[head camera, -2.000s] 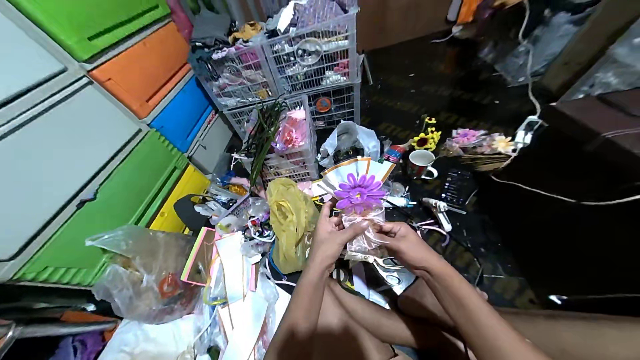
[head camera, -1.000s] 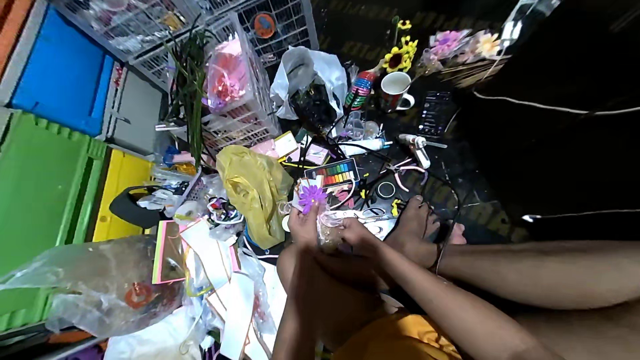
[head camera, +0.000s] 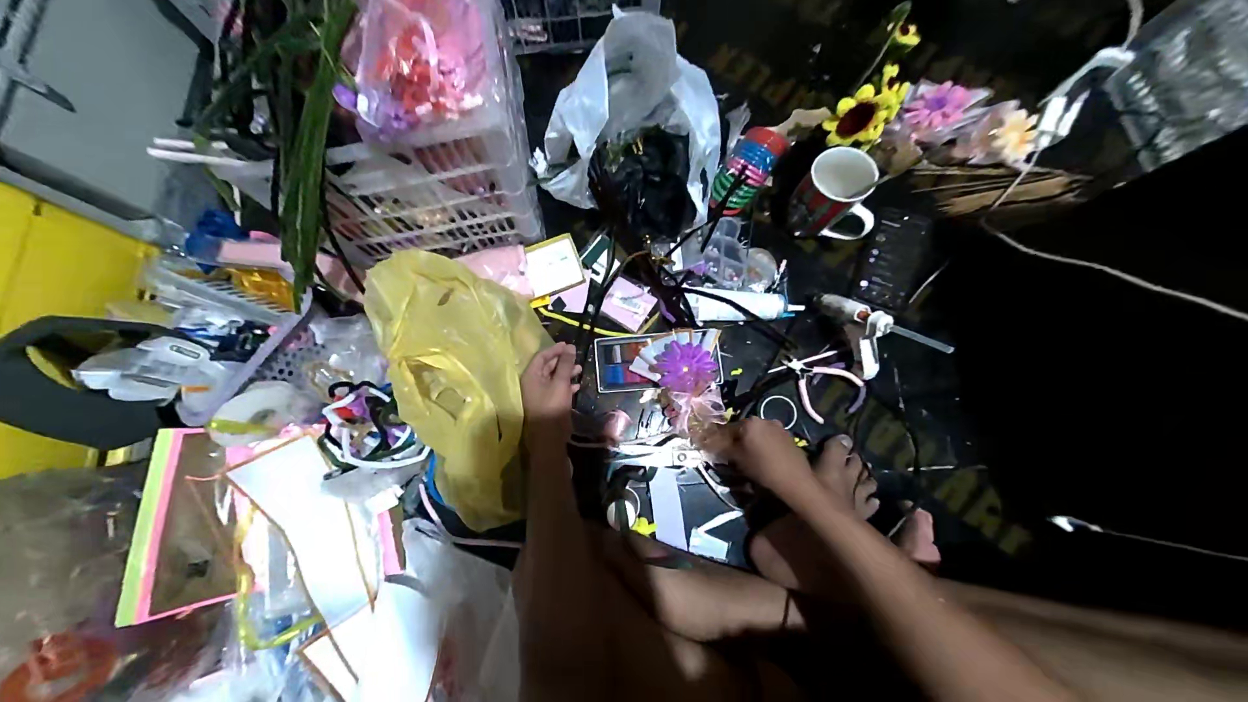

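Observation:
A small bouquet with a purple artificial flower (head camera: 685, 367), white pleats behind it and a pink ribbon bow (head camera: 694, 409), is held by its lower end in my right hand (head camera: 765, 450). My left hand (head camera: 552, 382) is off the bouquet, beside the yellow plastic bag (head camera: 453, 390), its fingers partly curled; whether they touch anything is unclear. Behind the flower lies a case of coloured blocks (head camera: 624, 363). Scissors (head camera: 673, 455) lie under the bouquet. Wire pliers with pink handles (head camera: 824, 385) and a glue gun (head camera: 858, 322) are to the right.
A mug (head camera: 838, 190), a dark phone-like device (head camera: 892, 258) and yellow artificial sunflowers (head camera: 860, 117) stand or lie at the upper right. A white plastic bag (head camera: 634, 88) and a plastic basket (head camera: 439, 195) are at the back. Paper sheets (head camera: 302, 507) cover the lower left. A white cable crosses the right.
My left hand has let go of the bouquet and moved left toward the yellow bag. My right hand still holds the bouquet. The view has shifted strongly.

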